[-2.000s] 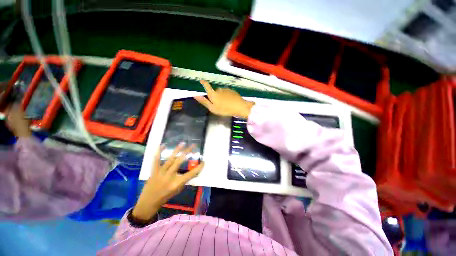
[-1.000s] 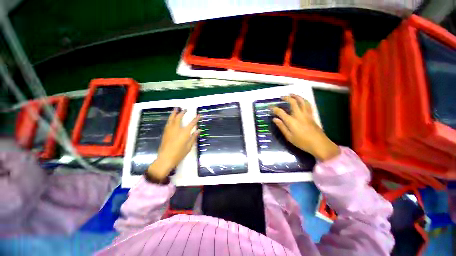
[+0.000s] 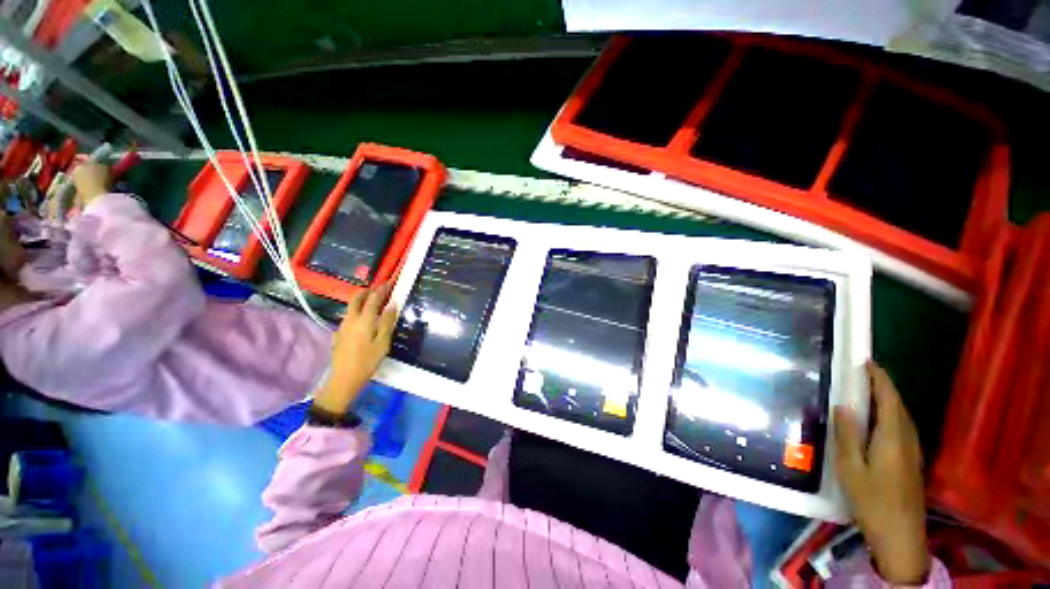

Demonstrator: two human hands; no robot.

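A white three-slot foam tray (image 3: 668, 247) lies in front of me, slanting down to the right. It holds a left tablet (image 3: 454, 301), a middle tablet (image 3: 587, 339) and a right tablet (image 3: 751, 374), all with dark, glossy, reflecting screens. The middle one shows a yellow-orange patch low down, the right one an orange-red patch. My left hand (image 3: 359, 345) grips the tray's left end. My right hand (image 3: 884, 466) grips its right end, thumb near the edge. The fingers under the tray are hidden.
Left of the tray are a red single-slot tray (image 3: 366, 219) with a tablet and another red tray (image 3: 244, 213). A red three-slot tray (image 3: 760, 170) lies behind. A red stack (image 3: 1004, 380) stands right. White cables (image 3: 236, 150) hang at left, near another person's pink sleeve (image 3: 127, 305).
My hands have left the screens and moved outward to the tray's two ends. The tray now slants down to the right. Screen text gave way to dark, reflecting screens with small coloured patches on two.
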